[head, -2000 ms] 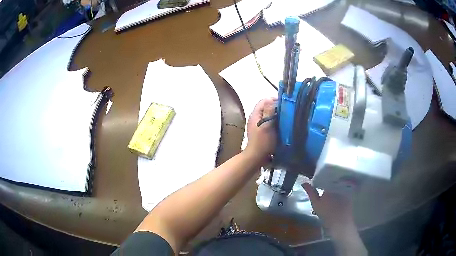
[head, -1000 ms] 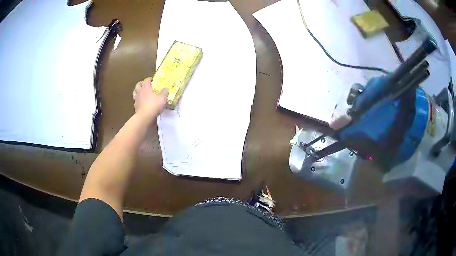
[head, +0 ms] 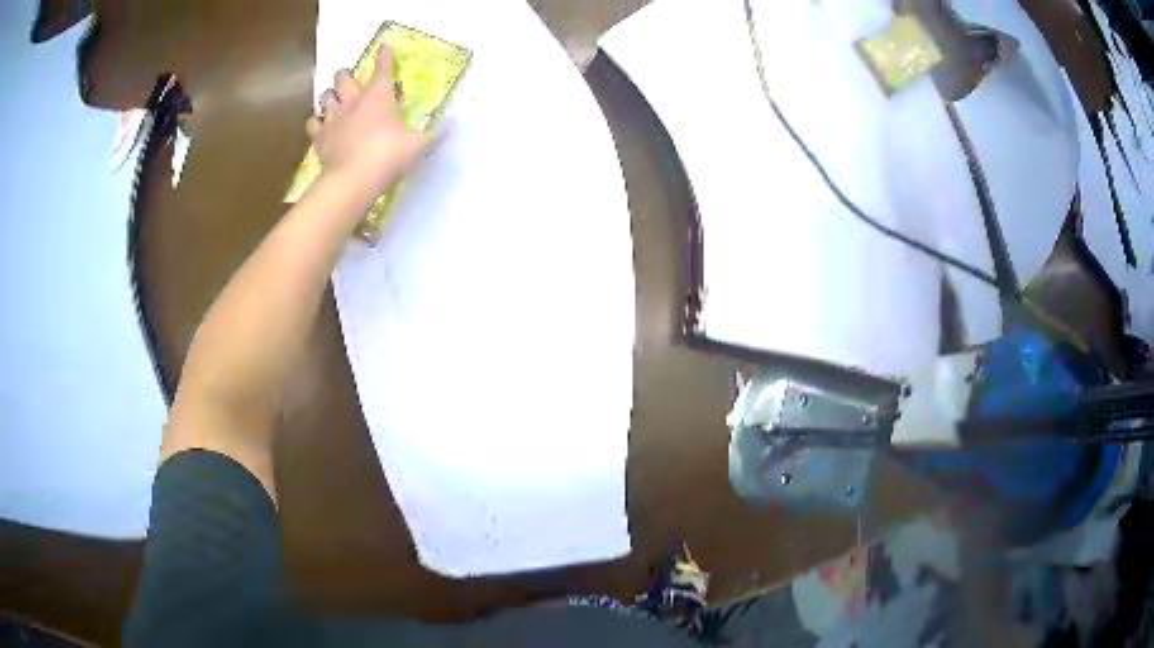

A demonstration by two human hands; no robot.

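My left hand [head: 367, 133] lies over a yellow block-like weight [head: 433, 70] with its fingers spread on it. The weight sits tilted across the left edge of a white-topped fabric piece [head: 506, 317]. The blue cutting machine [head: 1031, 437] is at the right edge, blurred and partly cut off. Its silver base plate [head: 810, 443] lies on the brown table beside the fabric piece. My right hand is not visible.
Another white-topped stack [head: 785, 228] lies behind the machine, with a second yellow weight [head: 900, 53] and a dark cable [head: 829, 184] across it. A large white-topped stack [head: 57, 317] is at far left. Fabric scraps [head: 683, 585] lie at the near table edge.
My left hand has left the machine and gone to the yellow weight, now reaching farther over it. The machine has moved right and turned, its base plate now further from the view's centre.
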